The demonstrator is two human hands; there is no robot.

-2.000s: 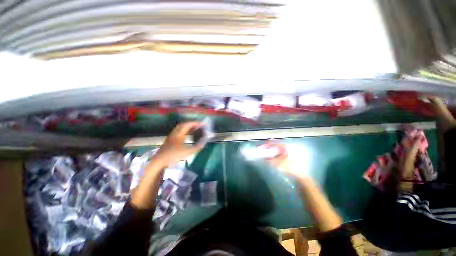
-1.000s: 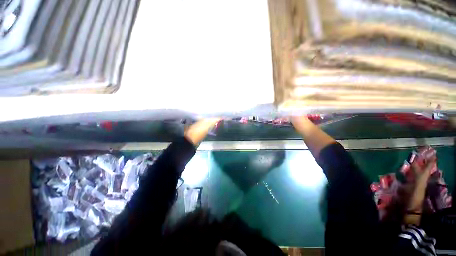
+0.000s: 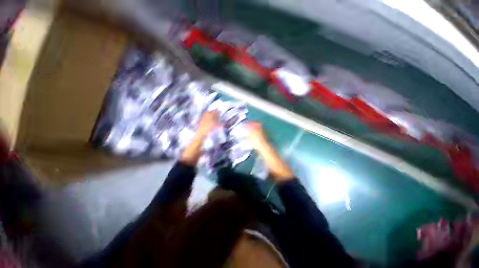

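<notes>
White and silvery sachets with dark prints [image 3: 152,112] lie in a heap from the carton at the left onto the green worktable top [image 3: 294,157]. My left hand [image 3: 206,125] is at the right part of the heap, among the sachets. My right hand [image 3: 256,135] is at the heap's right edge, a little apart from the left. Both hands are blurred; whether the fingers hold a sachet cannot be told.
A brown carton [image 3: 68,89] stands at the left. A pale edge rail [image 3: 336,137] runs diagonally beside the conveyor belt [image 3: 231,68], which carries red packages [image 3: 336,97] with white parts. Small red and pink packets [image 3: 444,235] lie at the lower right. The white shelf [image 3: 441,78] is at the upper right.
The view has turned towards the left and tilted. Both hands have moved from the belt, under the shelf edge, to the sachet heap. More of the red packages now shows.
</notes>
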